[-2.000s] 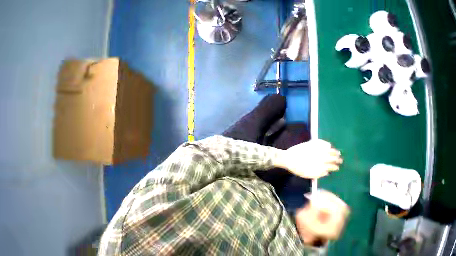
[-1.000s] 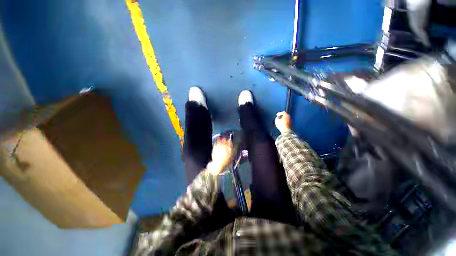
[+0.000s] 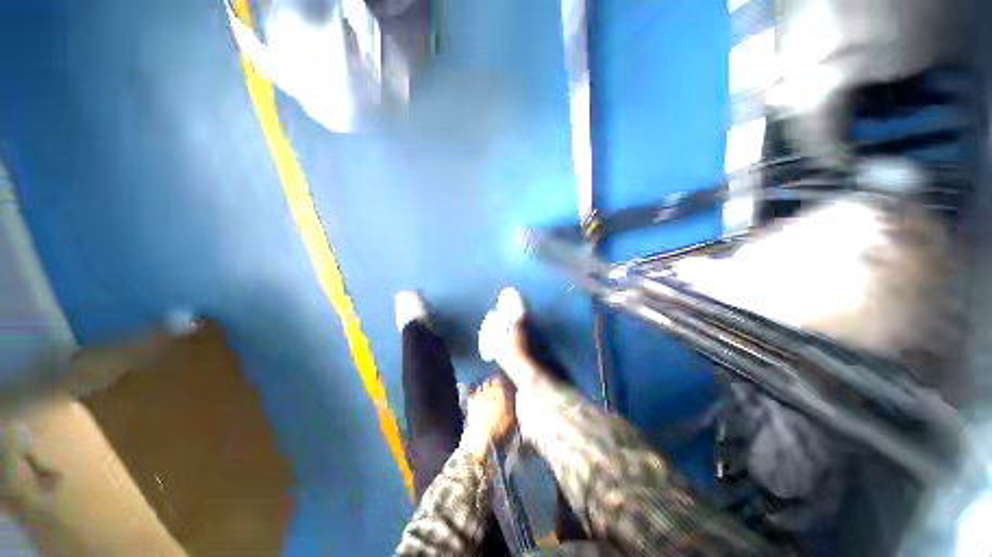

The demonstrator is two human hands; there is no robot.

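Observation:
The picture is blurred. My left hand [image 3: 490, 413] is low in the middle, between my dark-trousered legs, at a shiny metal-and-dark object [image 3: 515, 495], perhaps part of a stool. Whether it grips that object cannot be told. My right hand [image 3: 503, 337] reaches forward just above and right of my left hand, over my right leg and near my right shoe. It is overexposed, and its fingers and anything in it cannot be made out. No camera housing or screwdriver shows.
An open brown cardboard box [image 3: 196, 435] is at the lower left. A yellow line [image 3: 315, 239] runs along the blue floor [image 3: 457, 185]. Metal frame bars [image 3: 696, 316] and a large pale blurred thing [image 3: 838, 272] are at the right. A person in white clothing [image 3: 315, 65] is partly visible at the top.
The view has swung from the green bench down to the floor. My right hand has moved left and inward, close to my left hand. White clothing has appeared at the top.

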